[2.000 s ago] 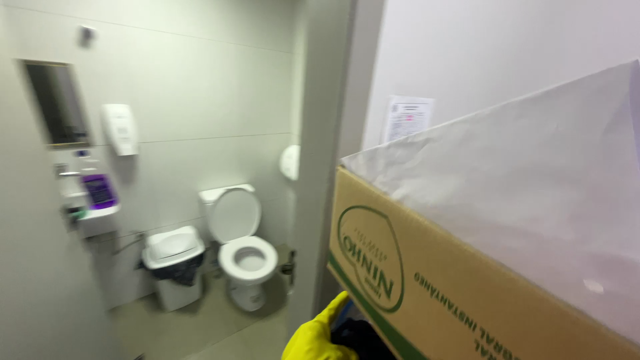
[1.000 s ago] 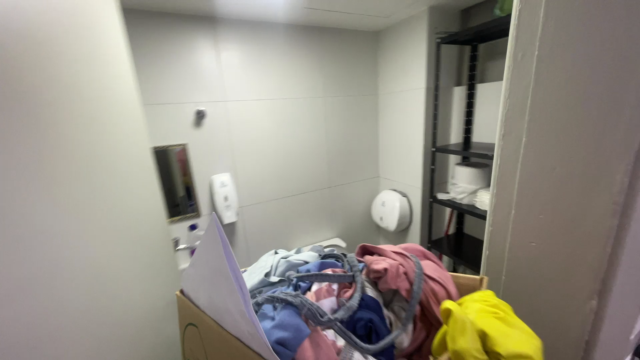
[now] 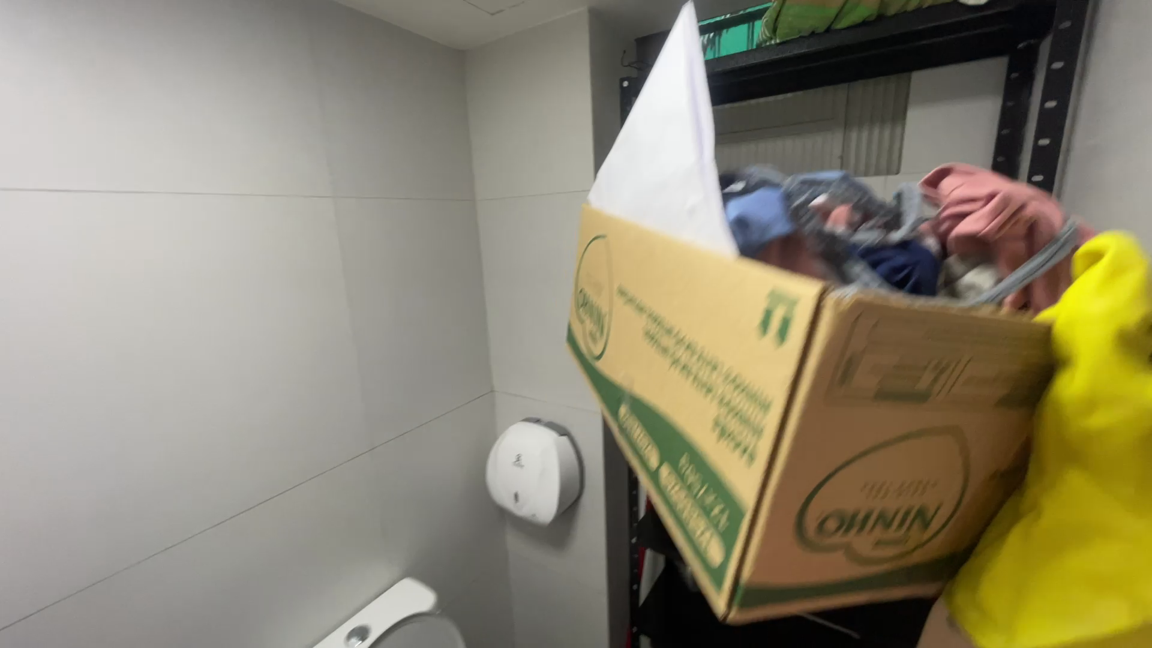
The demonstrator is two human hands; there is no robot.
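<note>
A cardboard box point(image 3: 693, 360) printed in green, its lettering upside down, is held up and tilted at the right. Folded and crumpled cloths in blue, grey, navy and pink point(image 3: 999, 211) fill it, and a white sheet point(image 3: 666, 153) sticks up from its left side. My right hand point(image 3: 1098, 306), in a yellow rubber glove, grips the box's right edge; its outline is blurred. My left hand is out of view, hidden behind the box or outside the picture.
Behind the box stands a black metal shelf rack point(image 3: 864, 54) with green items on top. A white paper dispenser point(image 3: 535, 472) hangs on the wall. A white toilet cistern point(image 3: 387, 616) shows at the bottom.
The view has moved from the doorway into the restroom, towards the rack. The box, low in view a second ago, is now higher up, in front of the rack.
</note>
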